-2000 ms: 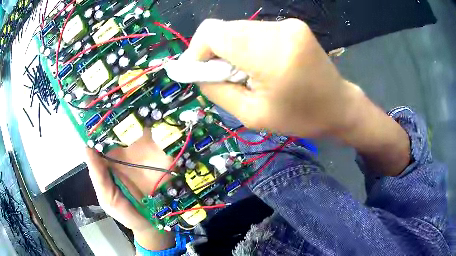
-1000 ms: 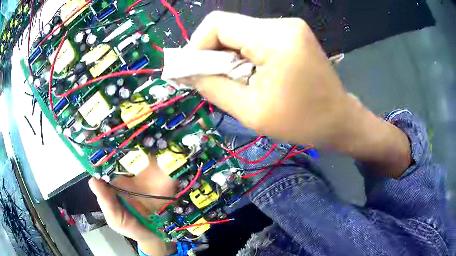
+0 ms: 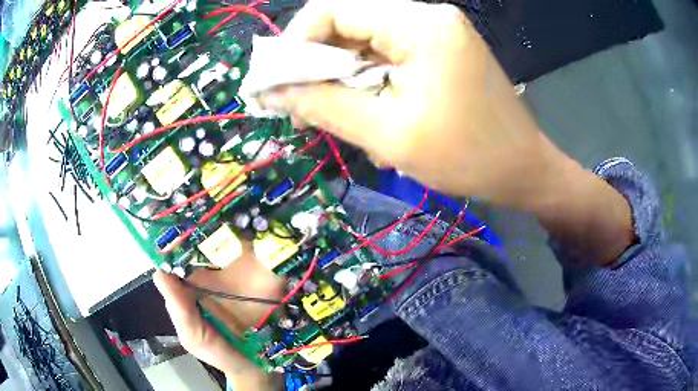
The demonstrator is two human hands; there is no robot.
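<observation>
A long green PCB panel [image 3: 138, 221] is tilted across the view, crowded with yellow-taped transformers [image 3: 220, 246], small cans and blue sockets. Red lead wires [image 3: 187, 121] and a few black ones cross it and hang past its right edge. My left hand [image 3: 191, 317] holds the panel from below near its lower end; some fingers are hidden under it. My right hand [image 3: 428, 99] pinches a crumpled white tissue or cloth [image 3: 295, 67] at the panel's upper right edge. Whether the wad touches the board is unclear.
Black loose pieces [image 3: 73, 179] lie on a white sheet [image 3: 92, 267] at left. A dark side tray [image 3: 30, 336] holds more. A black mat [image 3: 566, 38] lies at upper right. Other board panels [image 3: 34, 50] show at upper left. Denim-clad legs [image 3: 474, 305] are below.
Since the last earlier frame, the panel has shifted right and slightly down. My right hand and the white wad have moved slightly up. More of a blue thing shows below my right hand.
</observation>
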